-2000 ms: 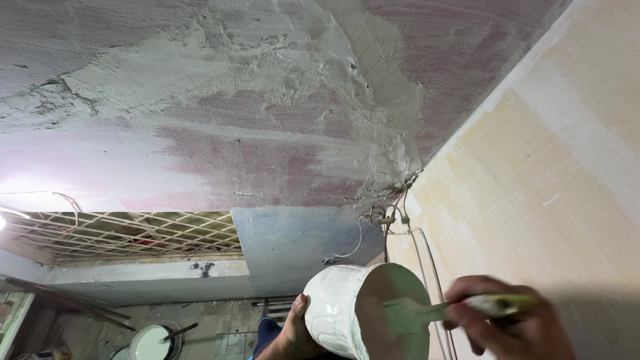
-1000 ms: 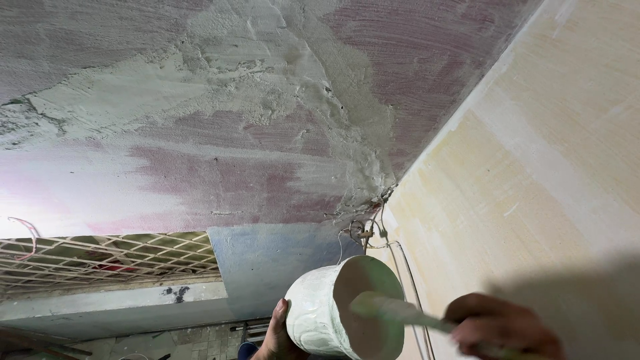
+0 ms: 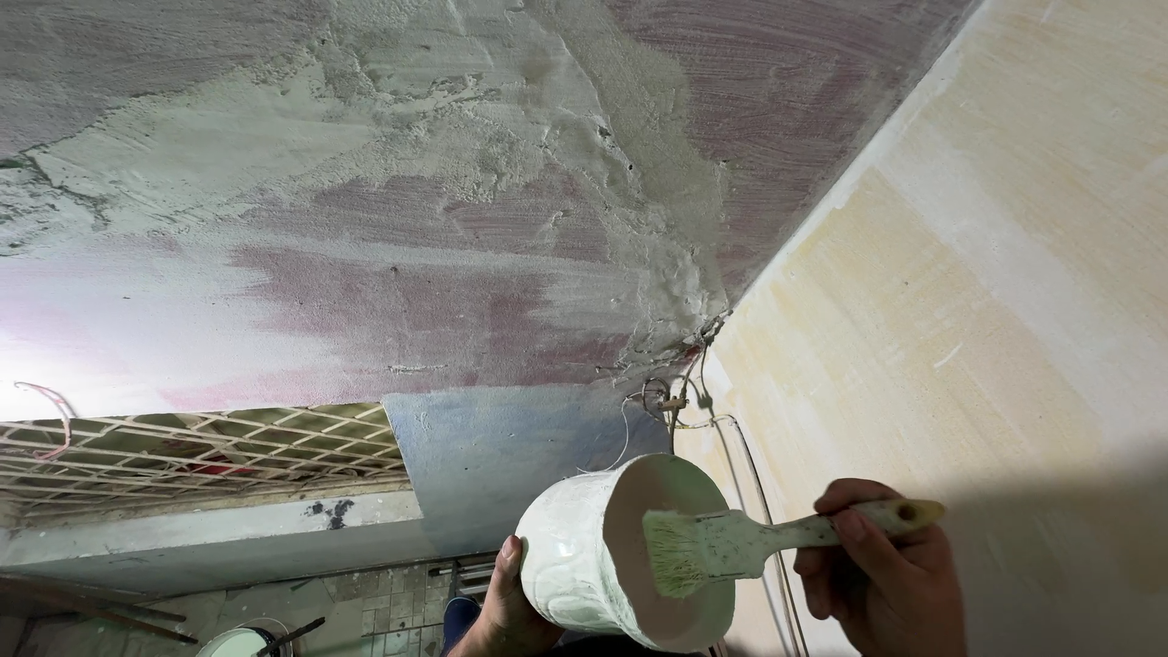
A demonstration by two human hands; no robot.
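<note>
My left hand grips the side of a white, paint-smeared bucket, which is tilted so that its mouth faces right. A flat paintbrush is in my right hand, held by its pale handle. The brush's whitish bristles are over the mouth of the bucket, with the ferrule coated in dried paint. Whether the bristles touch the bucket's inside I cannot tell. Above spreads the ceiling, with mauve areas and rough grey filler patches.
A yellowish, patchy wall rises at the right. Loose wires hang at the corner beside a blue wall section. A lattice grille covers the opening at left. On the tiled floor stands another bucket with a stick across it.
The brush has turned in my right hand; its bristles, lower inside the bucket one second ago, now show in full over the mouth. My left hand keeps its hold on the bucket.
</note>
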